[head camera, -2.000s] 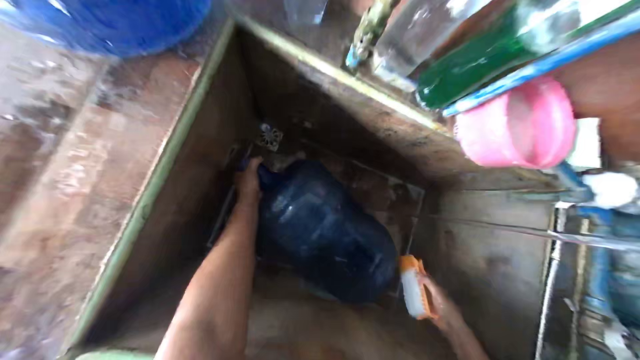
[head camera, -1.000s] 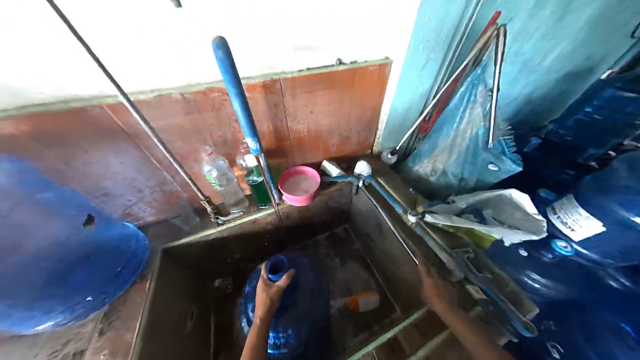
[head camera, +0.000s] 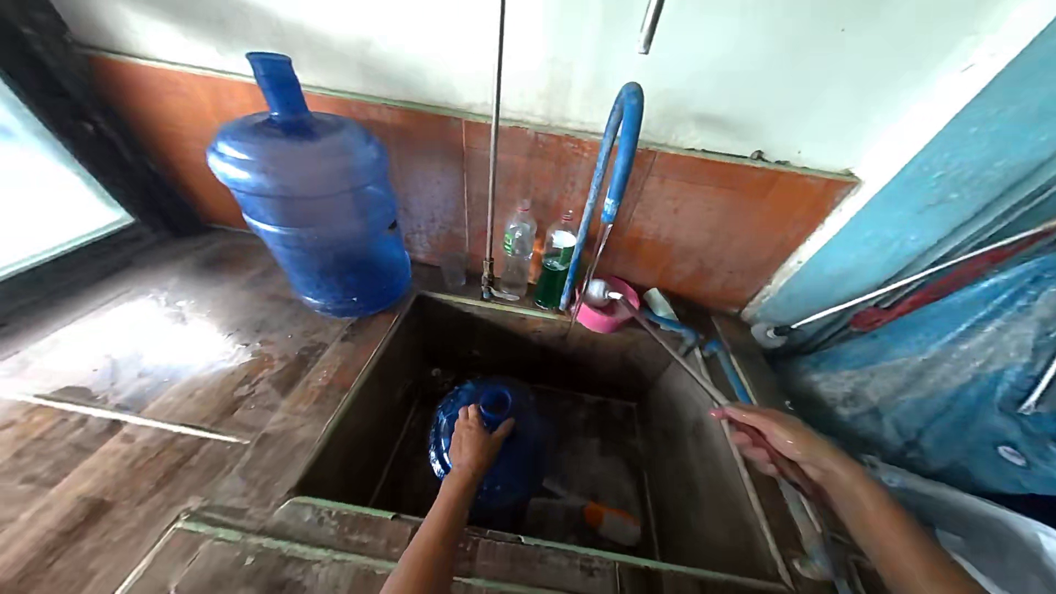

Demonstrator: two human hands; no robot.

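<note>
In the tiled basin a blue plastic water jug stands with its mouth up, and my left hand grips it at the neck. My right hand, over the basin's right edge, is closed on a long thin rod. The rod's white bottle-brush head is at the pink plastic bowl behind the basin. An orange-and-white scrub brush lies on the basin floor, right of the jug. Water runs from the curved blue pipe spout beside the bowl.
A second blue water jug stands on the wet tiled counter at left. Behind the basin are a clear plastic bottle, a bottle of green liquid and a thin upright metal pipe. Blue pipes run along the right edge.
The jug, on its side two seconds ago, now stands upright. My right hand has let go of the orange scrub brush and taken hold of the rod. The view has swung up.
</note>
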